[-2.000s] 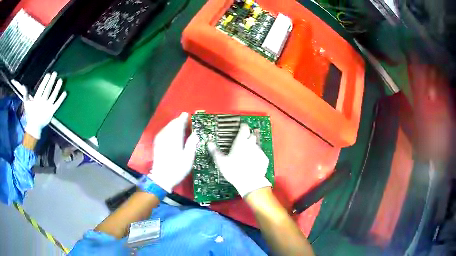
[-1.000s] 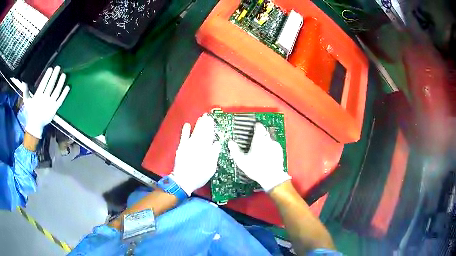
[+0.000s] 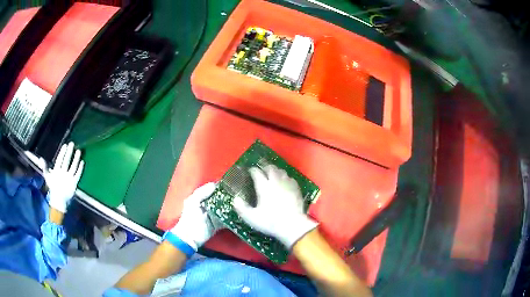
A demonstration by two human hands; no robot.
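A green circuit board (image 3: 267, 246) is turned cornerwise over the flat red foam pad (image 3: 197, 151). Its solder-dotted side faces up, with a ribbed or striped grey patch (image 3: 238, 181) on it. My left hand (image 3: 196, 216), in a white glove with a blue band at the wrist, grips the board's left edge. My right hand (image 3: 273, 204), also white-gloved, lies on top of the board with fingers spread beside the grey patch. I cannot tell whether anything is under its fingers.
A raised red foam frame (image 3: 302, 122) behind holds another board (image 3: 261, 58) with a white heatsink. A black screw tray (image 3: 131, 81) and a red-lined tote with metal bars (image 3: 28, 110) are at left. A black screwdriver (image 3: 375, 223) lies right. Another person's gloved hand (image 3: 63, 177) rests at the left edge.
The board has turned from square-on to cornerwise. My left hand has moved to its lower left edge, and my right hand stays on top. The view has shifted, showing more of the left tote.
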